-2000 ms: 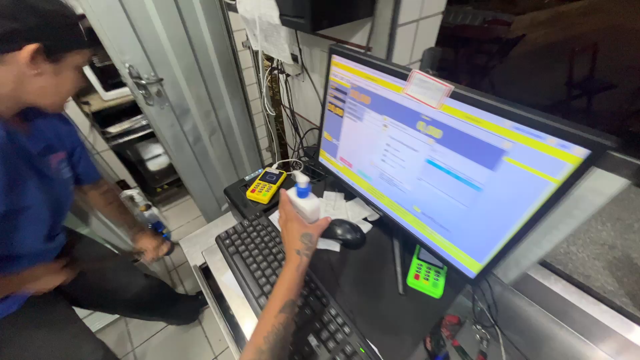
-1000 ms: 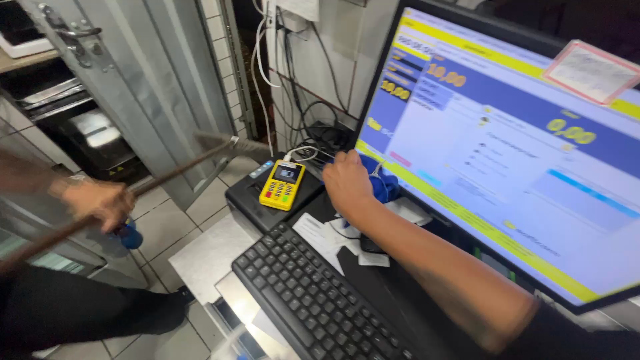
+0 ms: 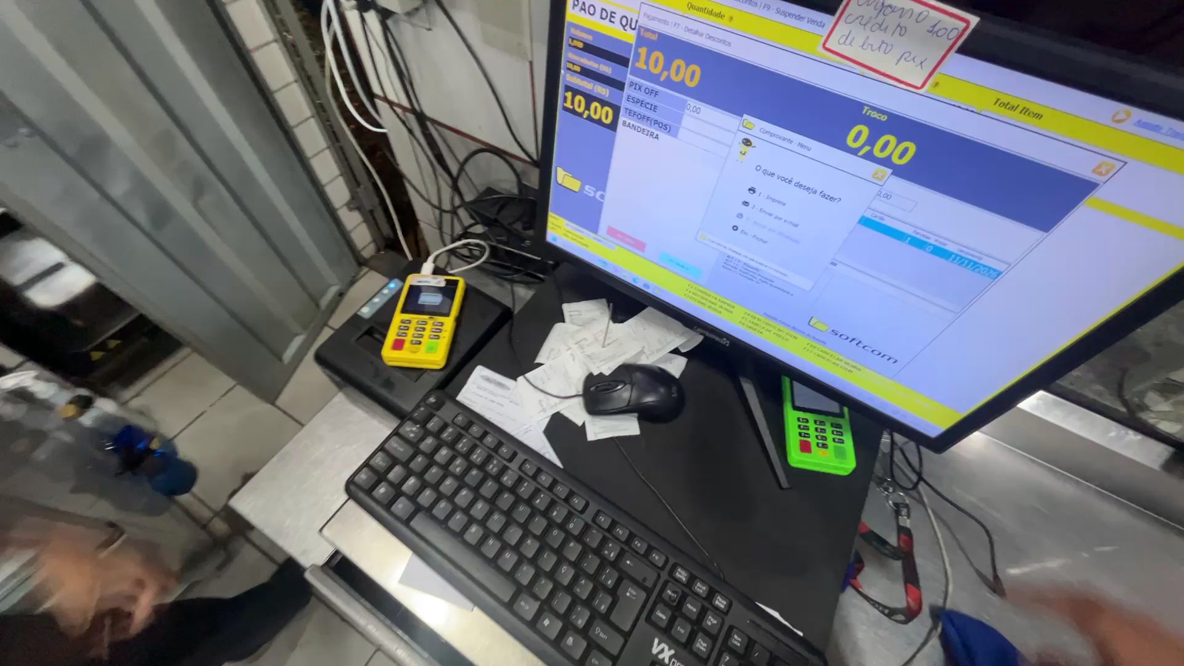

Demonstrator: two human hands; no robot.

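Note:
My right hand [image 3: 1096, 615] is a blur at the lower right edge, beside a blue thing [image 3: 976, 638] that looks like cloth; its grip cannot be made out. My left hand is out of view. A black keyboard [image 3: 546, 532] lies along the counter, with a black mouse [image 3: 634, 392] behind it on loose paper slips [image 3: 606, 347]. To the left, a yellow card reader [image 3: 425, 324] rests on a black box [image 3: 347, 347]. Near the monitor stand, a green card reader [image 3: 818, 425] lies close to a red and black lanyard [image 3: 906, 573].
A large monitor [image 3: 786, 213] overhangs the back of the counter, with a handwritten note on its top edge. Cables [image 3: 499, 208] tangle behind it. At lower left are a co-worker's blurred hand [image 3: 102, 573] and bottles [image 3: 139, 449], beside a metal door [image 3: 176, 157].
My right hand has moved from beside the monitor's lower left corner to the far right edge. The white bottle with a blue top, held two seconds ago, is out of view.

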